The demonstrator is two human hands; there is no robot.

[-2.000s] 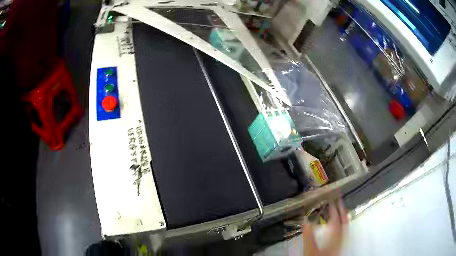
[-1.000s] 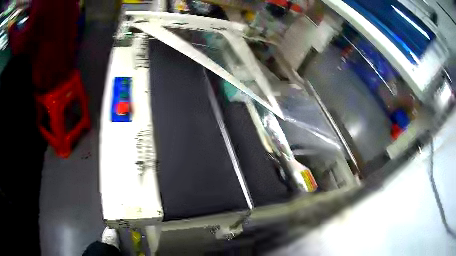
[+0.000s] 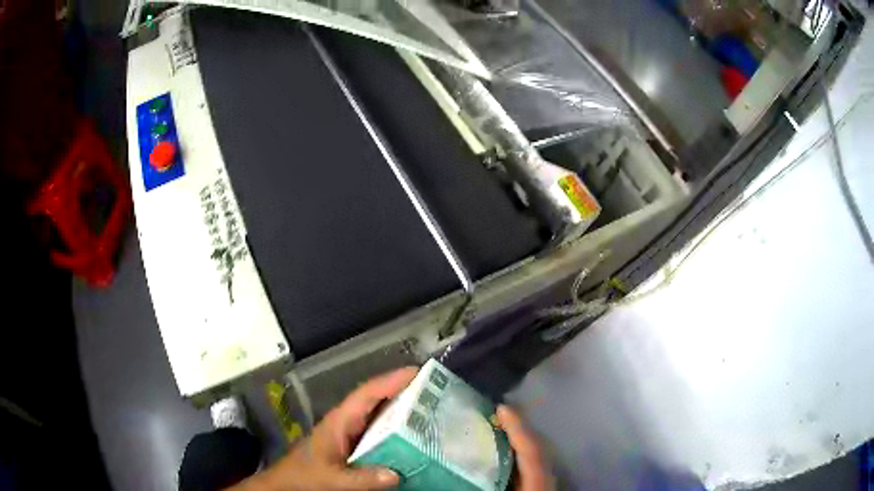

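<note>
A teal-green and white carton [image 3: 446, 432] is at the bottom centre, off the near end of the machine. My left hand [image 3: 350, 432] holds it from the left, with the thumb along its lower edge. My right hand [image 3: 522, 451] is at its right side, with fingers against it; the rest of this hand is cut off by the frame's edge or hidden by the carton. The black infeed belt [image 3: 287, 173] lies beyond, with a thin metal guide rail [image 3: 388, 158] lengthwise over it. No carton shows on the visible belt.
The cream side frame [image 3: 192, 259] carries a blue control panel [image 3: 160, 142]. Clear film [image 3: 556, 86] and a warning label [image 3: 578, 196] are at the belt's right. A white surface [image 3: 728, 326] lies at right, with a cable on it. A red stool [image 3: 81, 206] stands left.
Both hands have come into view with a carton between them. The view has shifted, so the machine sits higher and further left. The carton seen on the belt earlier is out of view.
</note>
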